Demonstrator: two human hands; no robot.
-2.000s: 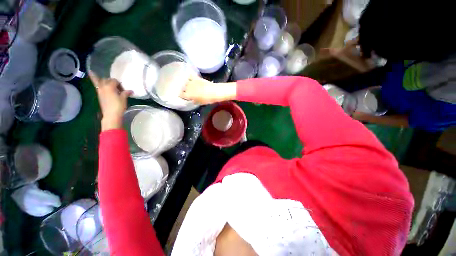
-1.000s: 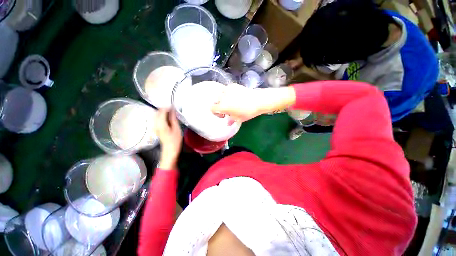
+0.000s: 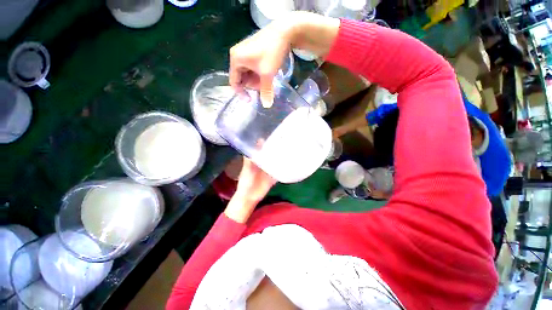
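I hold an assembled unit (image 3: 296, 145), a clear cylinder with a white base, tilted above the bench's edge with its white end toward the lower right. My right hand (image 3: 260, 60) grips the rim of the clear open end from above, fingers bent over it. My left hand (image 3: 254, 181) is under the unit near the white base, partly hidden by it. Another clear container with a white bottom (image 3: 212, 109) stands just left of the held unit.
More units (image 3: 169, 148) line the edge of the dark green bench (image 3: 78, 139). A white ring part (image 3: 29, 64) lies at the far left. A red bucket (image 3: 225, 186) is partly hidden below my left hand. A person in blue (image 3: 499, 151) is at the right, near small clear cups (image 3: 350, 174).
The unit has been lifted and tilted, its white end now toward the lower right. My right hand has moved from inside it to its rim; my left hand has moved under it.
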